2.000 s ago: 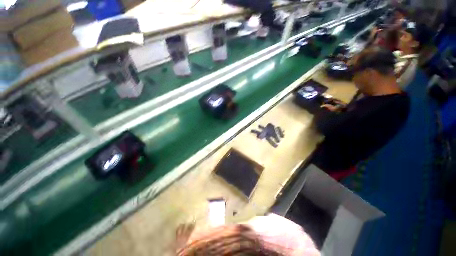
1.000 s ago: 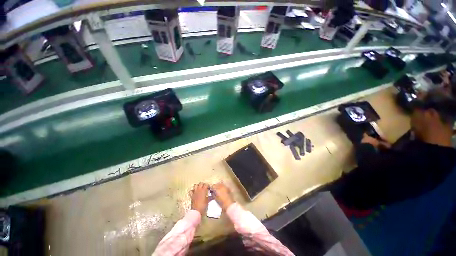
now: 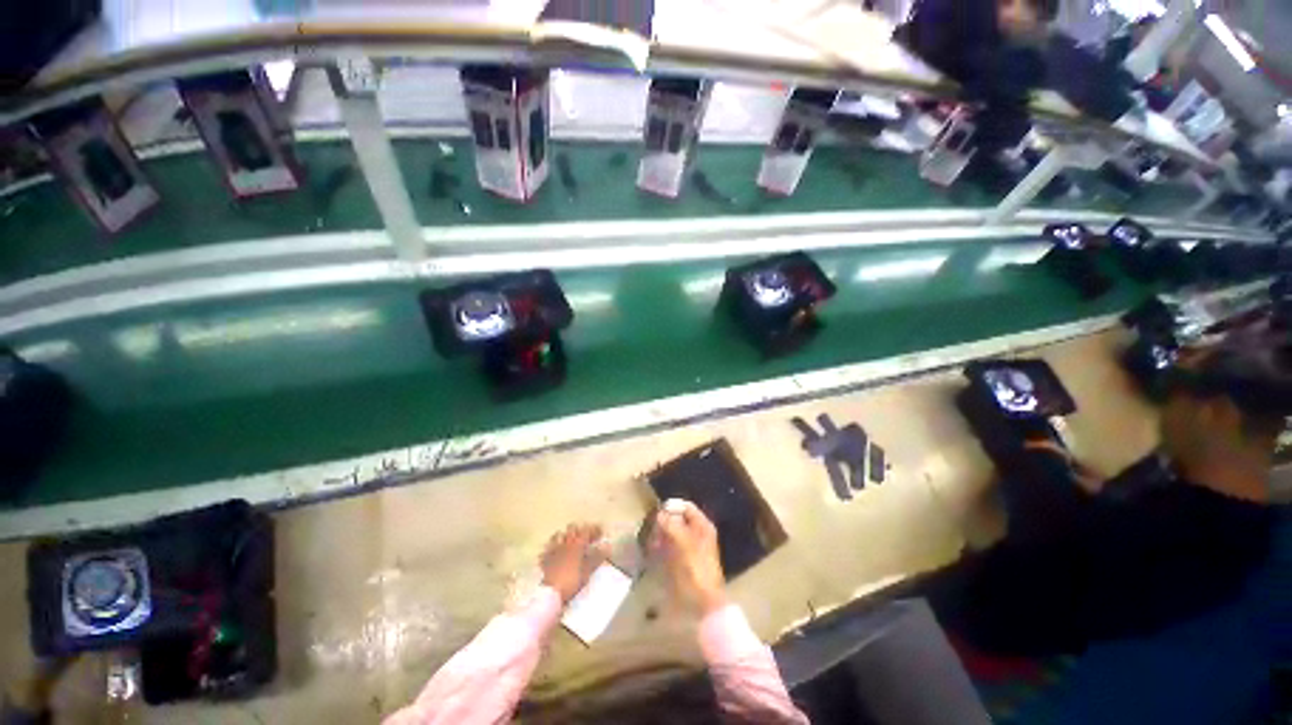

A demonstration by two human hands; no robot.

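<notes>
A small white sheet [image 3: 598, 602] lies on the bench between my hands. My left hand [image 3: 571, 557] is at the sheet's upper left edge, palm down; whether it holds anything cannot be made out. My right hand [image 3: 686, 550] is over the left part of the shallow tray [image 3: 761, 513], which has tan edges and dark contents. Its fingertips are bunched together, and what is between them is too small to tell.
An opened speaker [image 3: 142, 602] lies on the bench at the left. Black strips [image 3: 846, 453] lie beyond the tray. The green conveyor [image 3: 638, 340] carries more speakers. A grey-white carton [image 3: 907, 666] stands at the bench edge. A person [image 3: 1190, 482] works at the right.
My right hand has moved right, away from my left hand, onto the tray. The white sheet is turned and more exposed. The view has shifted left, showing more of the left speaker.
</notes>
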